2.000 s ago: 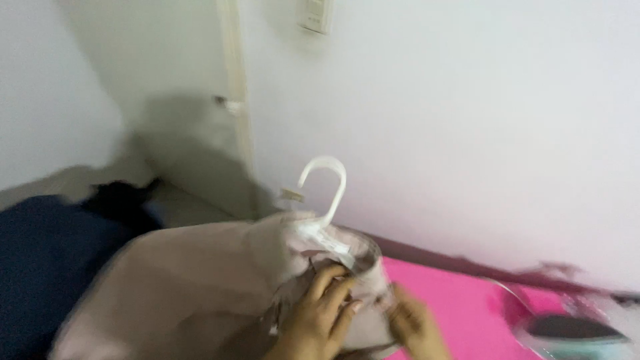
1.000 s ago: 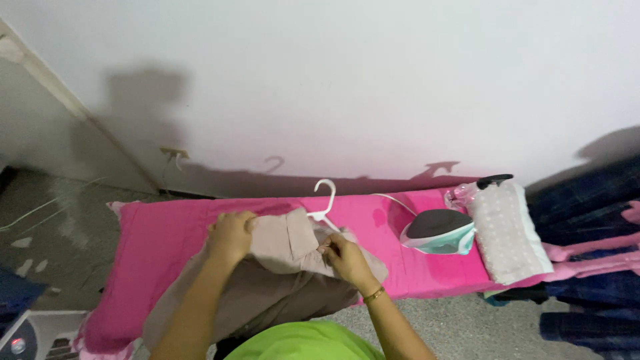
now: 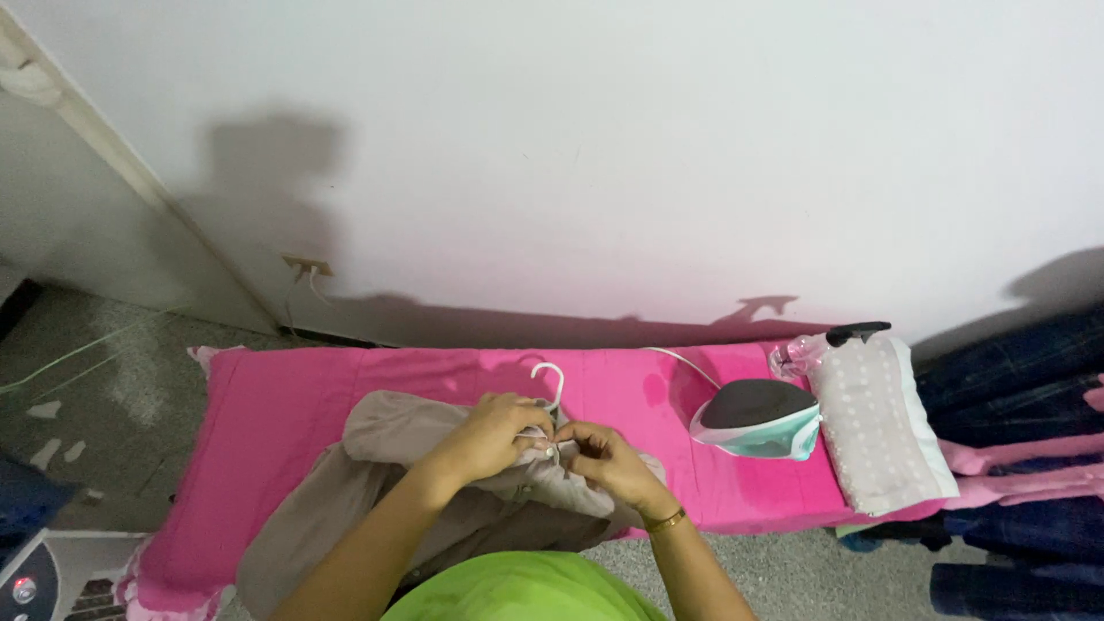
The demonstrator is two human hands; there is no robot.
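A beige shirt (image 3: pixel 397 431) lies bunched over the near edge of a pink padded ironing board (image 3: pixel 285 405). The hook of a white plastic hanger (image 3: pixel 559 379) sticks out at its neck. My left hand (image 3: pixel 500 431) pinches the fabric just below the hook. Close against it, my right hand (image 3: pixel 608 461) grips the collar area with thumb and forefinger, and a small button shows between the hands. On the board to the right rests a clothes iron (image 3: pixel 759 418), teal and white with a dark soleplate facing up.
A folded white dotted cloth (image 3: pixel 880 423) and a clear spray bottle with a black nozzle (image 3: pixel 858 332) are at the board's right end. Dark jeans (image 3: pixel 1026 371) and pink hangers (image 3: pixel 1026 453) are beyond. A wall outlet (image 3: pixel 307 264) has cords plugged in. A grey appliance (image 3: pixel 78 561) stands lower left.
My left hand has moved right, from the shirt's left part to the neck beside my right hand. The view has swung down over the board since the earliest frame.
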